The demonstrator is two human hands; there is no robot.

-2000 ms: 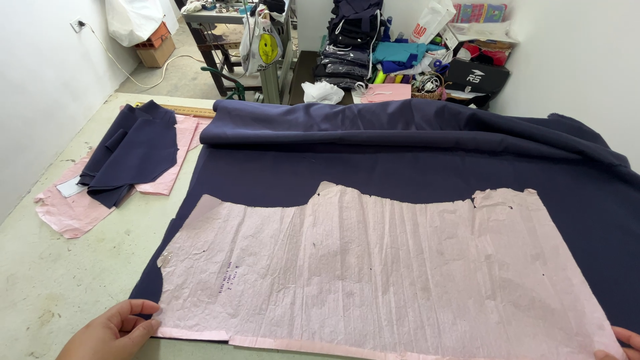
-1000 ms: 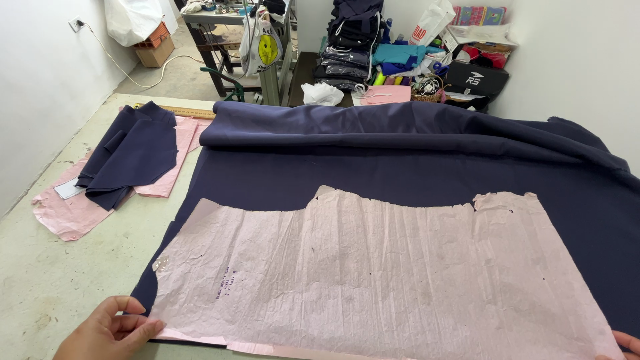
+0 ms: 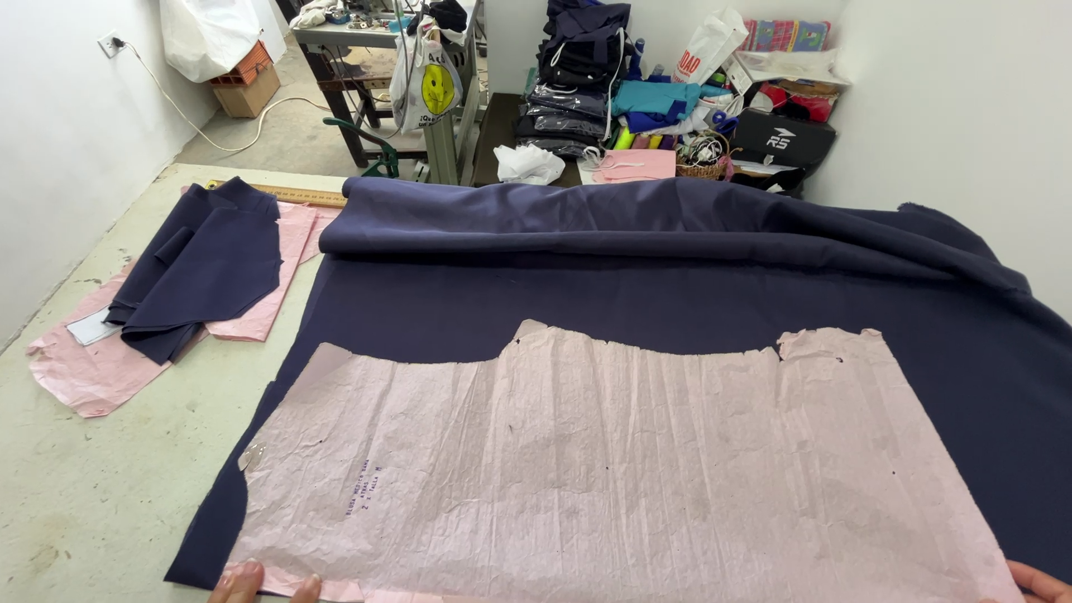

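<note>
A creased pink paper sewing pattern [image 3: 620, 469] with stamped writing lies flat on navy blue fabric [image 3: 419, 310]. The fabric's far part is rolled or folded over. At the bottom left, fingertips of my left hand [image 3: 264, 584] rest on the pattern's lower left corner, where a folded pink edge shows. My right hand [image 3: 1038, 584] touches the lower right corner, mostly cut off by the frame. Neither palm is visible.
Cut navy pieces [image 3: 209, 268] lie on more pink paper [image 3: 88, 381] at the left of the pale table [image 3: 100, 494]. Behind them is a wooden ruler [image 3: 314, 196]. Beyond the table stand folded garments [image 3: 578, 92], a wicker basket [image 3: 703, 167] and a metal-framed work table [image 3: 335, 35].
My left hand has shifted from the fabric's left edge onto the pattern's lower left corner. The pattern's left end has moved slightly toward the lower left.
</note>
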